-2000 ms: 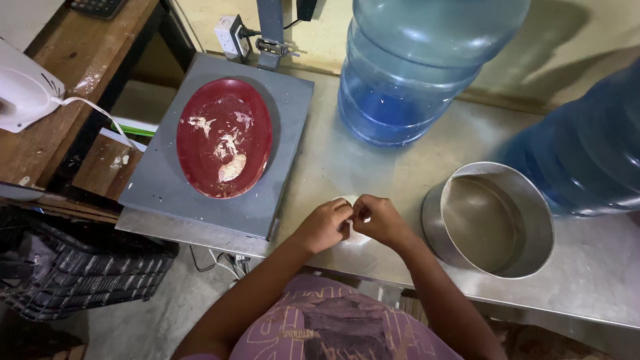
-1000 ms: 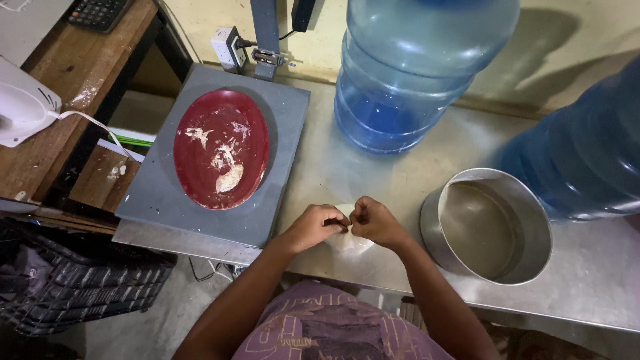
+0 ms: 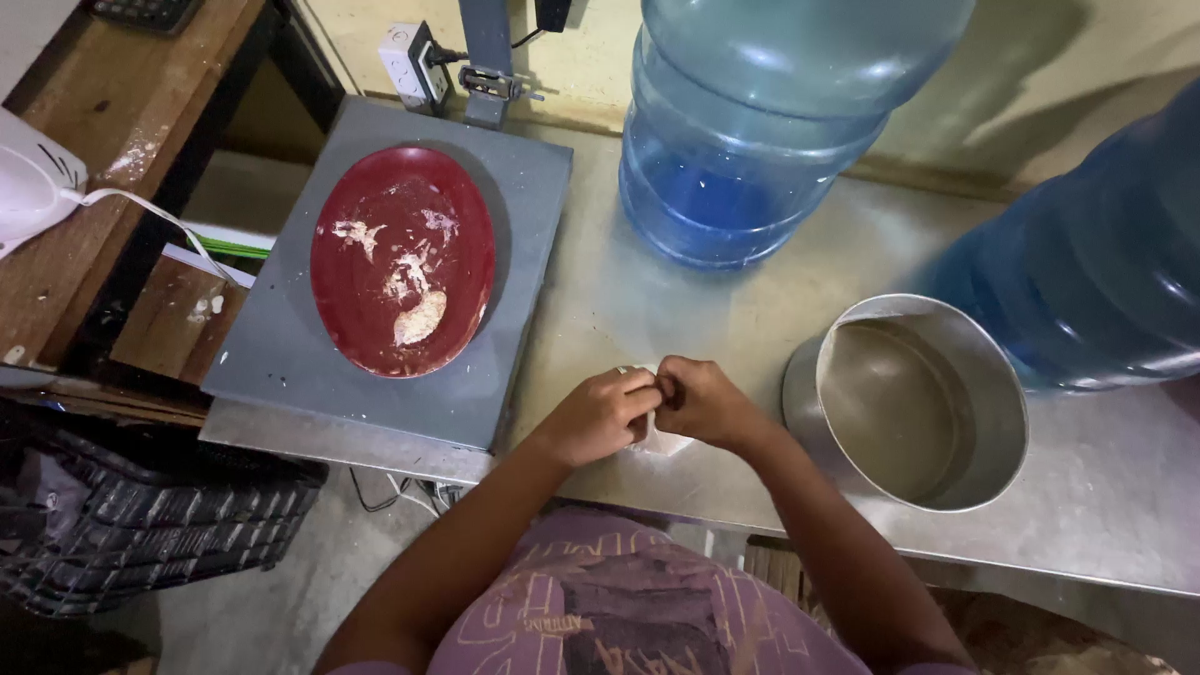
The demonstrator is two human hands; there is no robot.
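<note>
My left hand and my right hand meet over the metal table, fingertips pinched together on the top of a small whitish bag, apparently thin plastic. Its lower part shows between and below the hands; the fingers hide the pinched top, and its contents cannot be made out. Left of the hands, a red oval plate with whitish residue and a small pale heap rests on the grey platform of a scale. To the right of my right hand stands a round metal pot holding cloudy greyish liquid.
A large blue water jug stands behind my hands, another behind the pot. The metal table's front edge runs near my body. At left are a wooden table with a white appliance, and a black plastic crate below.
Both hands stay together at the bag, with small shifts of the fingers. More of the bag's lower part shows than two seconds ago. The plate and pot have not moved.
</note>
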